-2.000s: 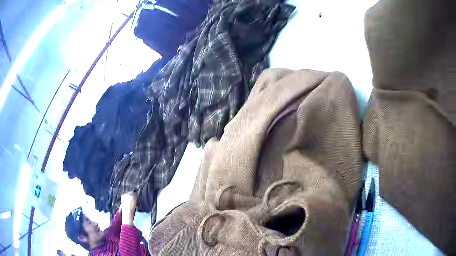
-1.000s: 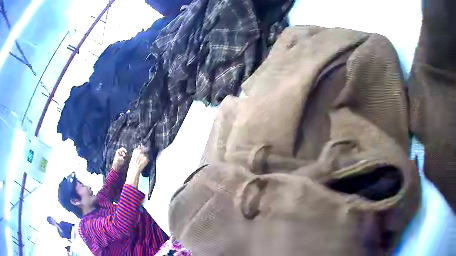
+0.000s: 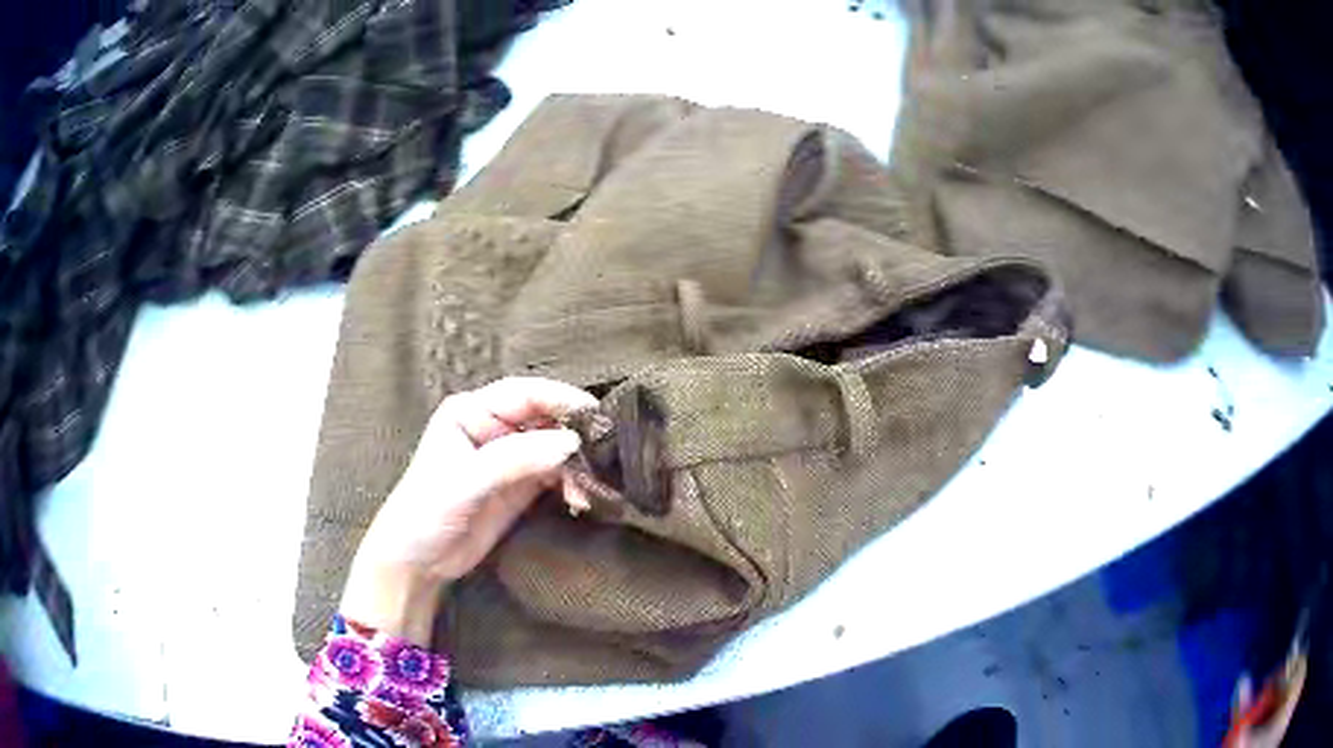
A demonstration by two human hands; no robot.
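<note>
Brown shorts (image 3: 585, 314) lie rumpled on the white table, with the waistband (image 3: 746, 417) towards me and its opening showing dark lining (image 3: 950, 314). My left hand (image 3: 490, 468), in a floral sleeve, comes from the lower left. Its thumb and fingers pinch the waistband's end beside a dark folded piece (image 3: 637, 446). A slanted pocket-like opening lies below the waistband. A small white spot shows at the waistband's far right end. I cannot make out my right hand; a small blurred skin-coloured shape with orange (image 3: 1266, 704) is at the lower right edge, and I cannot tell what it is.
Dark plaid garments (image 3: 314, 176) are heaped at the left. More brown garments (image 3: 1089, 176) lie at the upper right. The white table's (image 3: 190, 439) curved edge runs along the bottom and right. Blue and dark things show beyond it. Dark specks lie on the table.
The view has turned down to the table. My left hand has come into view and holds the waistband end. The shorts lie differently. The person in striped sleeves is out of view.
</note>
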